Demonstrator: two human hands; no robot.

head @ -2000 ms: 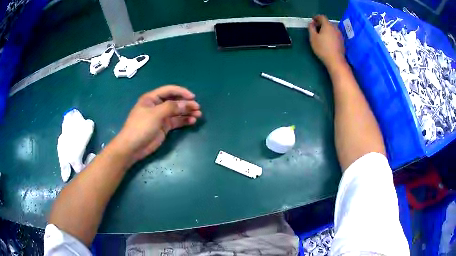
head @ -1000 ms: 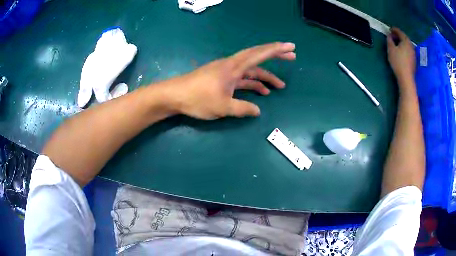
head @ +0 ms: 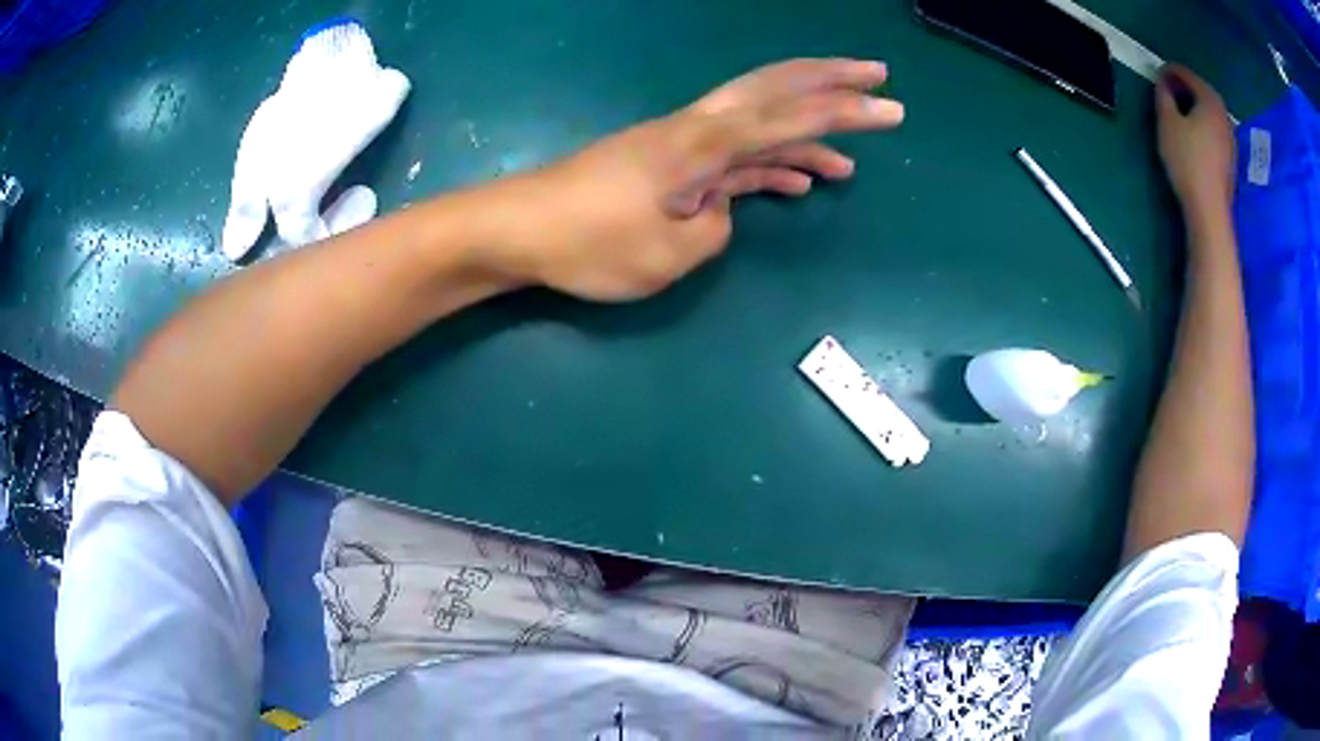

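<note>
My left hand (head: 695,188) is held over the green bench top with fingers apart and nothing in it. My right hand (head: 1196,128) rests at the bench's far right edge, fingers curled; whether it holds anything cannot be told. A white strip (head: 864,403) with small dark marks lies below and right of my left hand. A white glue bottle (head: 1022,385) with a yellow-green nozzle lies on its side, right of the strip. A thin white pen (head: 1074,219) lies near my right forearm.
A limp white glove (head: 307,141) with a blue cuff lies at the left. A black smartphone (head: 1031,47) lies at the far edge. A blue crate (head: 1283,348) stands at the right. Below the bench edge are shiny parts at left and another bin of parts (head: 955,692).
The view has swung right and down, so the bench items sit elsewhere in the picture. My left hand has moved right over the bench and its fingers have spread. My right hand stays at the far edge.
</note>
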